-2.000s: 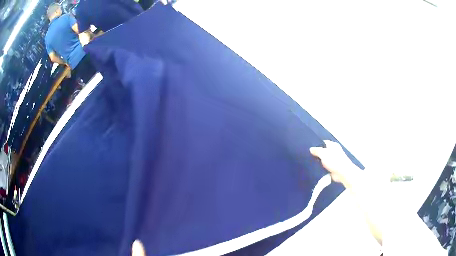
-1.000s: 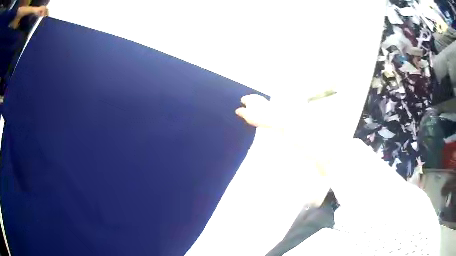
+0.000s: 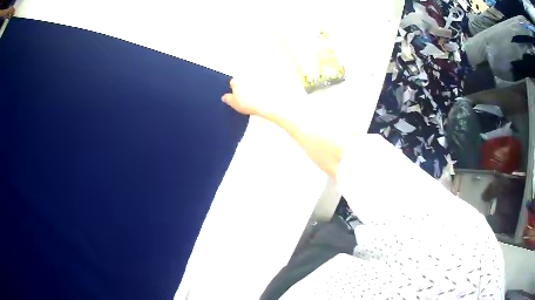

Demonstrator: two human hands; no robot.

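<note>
The dark blue fabric ply [image 3: 117, 152] lies flat over the left part of the white-topped table [image 3: 252, 170]. My right hand [image 3: 241, 98] pinches the fabric's corner, where its far edge meets its right edge. The yellow fabric weight [image 3: 322, 67] sits on the white surface just beyond my right forearm; glare washes out part of it. My left hand is not in view.
Another person's hand [image 3: 7, 12] is at the fabric's far left corner, cut off by the frame. Dark and white scraps [image 3: 419, 88] cover the floor at the right. A shelf unit [image 3: 528, 158] holds a green sack [image 3: 464, 132] and a red bundle [image 3: 501, 153].
The fabric's folds from two seconds ago are gone and it lies flat. My right hand, still on the corner, appears further left and higher. My left fingertip, seen earliest, has left view.
</note>
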